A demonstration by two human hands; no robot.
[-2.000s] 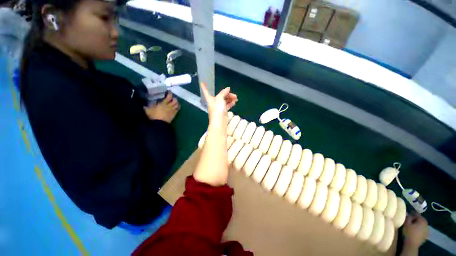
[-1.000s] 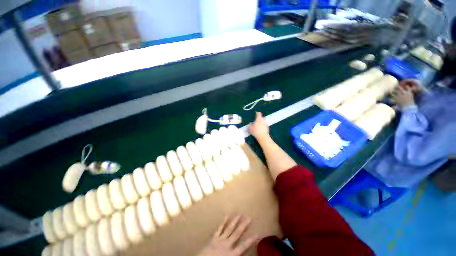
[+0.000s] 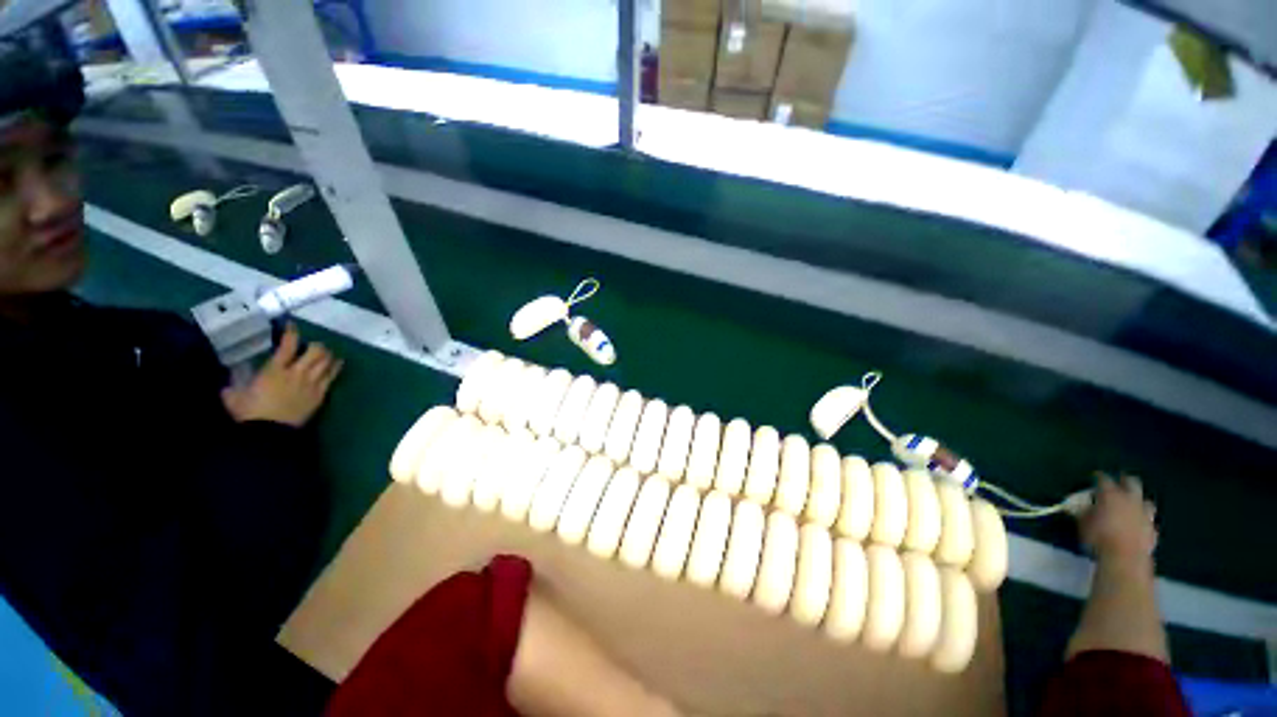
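Observation:
Cream oval pieces [image 3: 712,532] stand on edge in two long rows on a brown cardboard sheet [image 3: 672,630]. My left sleeve and forearm reach in from the bottom over the cardboard; the left hand is cut off by the lower edge. My right hand [image 3: 1120,518] is beyond the rows' right end, low over the green belt. A small pale end of a cord shows at its thumb side; whether the fingers grip it is unclear. A corded oval piece [image 3: 839,409] with a printed tag [image 3: 934,460] lies behind the rows. Another corded piece [image 3: 539,315] lies further left.
A grey metal post [image 3: 343,175] stands behind the rows' left end. A person in dark clothes sits at the left, one hand [image 3: 287,381] beside a white tube with a grey box [image 3: 235,326]. More corded pieces [image 3: 193,206] lie on the belt at far left.
The view has swung right, then back left. My left hand, earlier by the post and then on the cardboard, is out of sight. My right hand has moved off the rows' end to the cord.

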